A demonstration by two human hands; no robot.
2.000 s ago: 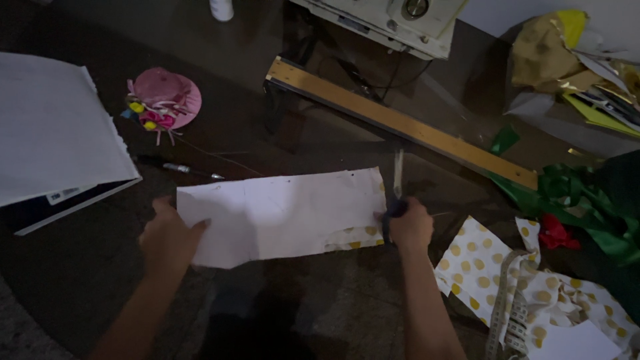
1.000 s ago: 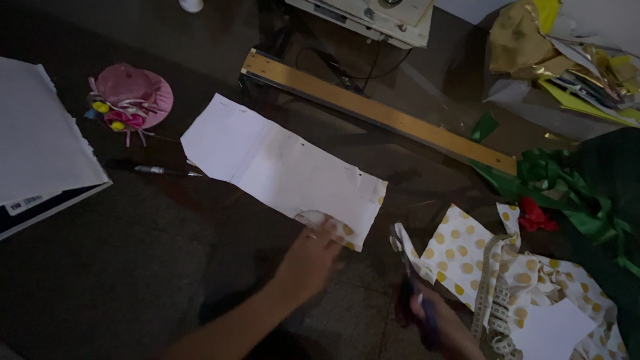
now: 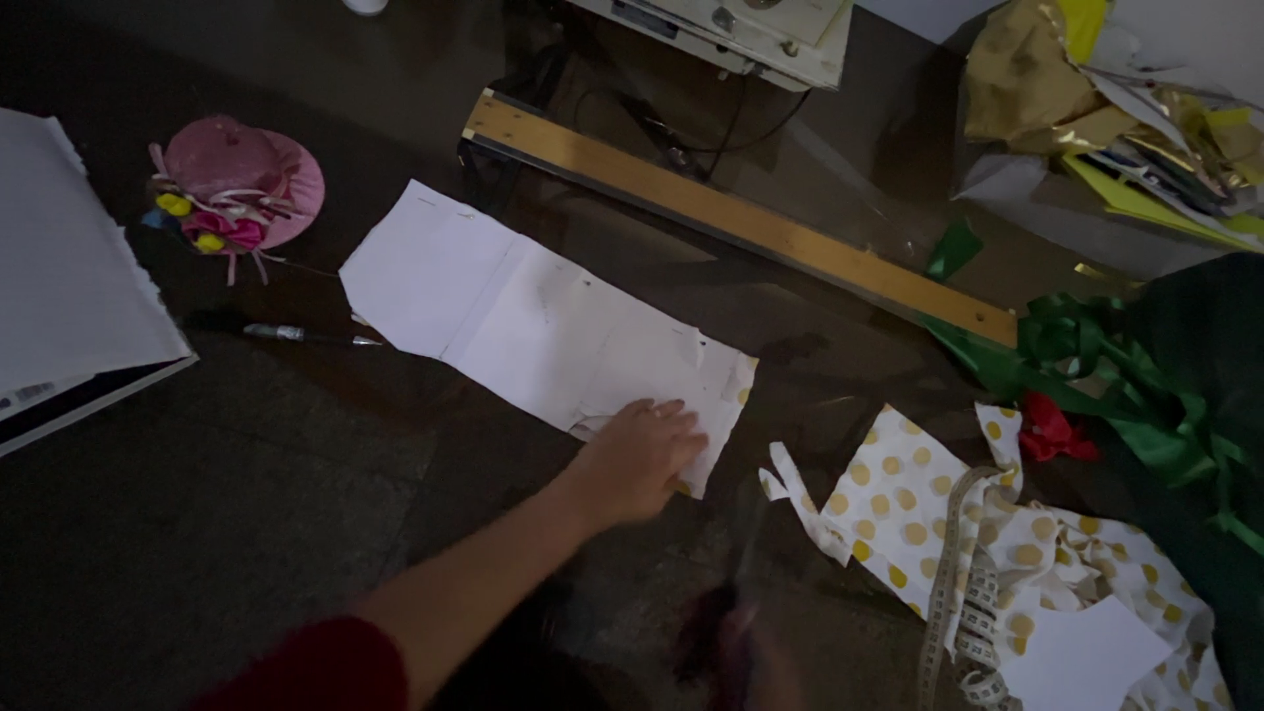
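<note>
My left hand (image 3: 642, 459) lies flat, fingers spread, on the right end of a white paper pattern (image 3: 533, 316); polka-dot fabric shows at the paper's right edge. Pin heads dot the paper. Near the bottom edge my right hand (image 3: 755, 657) is dim and blurred, around the dark handles of scissors (image 3: 731, 592), whose blades point up. To the right lie polka-dot fabric (image 3: 889, 494) with a narrow cut strip, a tape measure (image 3: 948, 583) and a white paper piece (image 3: 1081, 652).
A wooden bar (image 3: 731, 212) crosses behind the paper, below a sewing machine (image 3: 770, 39). At left are a pink hat (image 3: 232, 178), a pen (image 3: 296, 334) and a white folder (image 3: 79, 257). Green ribbon (image 3: 1136, 405), a red scrap (image 3: 1055, 430) and gold wrapping (image 3: 1027, 79) are at right.
My left hand has gone from the paper's left end to its right end, and the paper has turned to a slant. My right hand has moved down, away from the paper, with the scissors.
</note>
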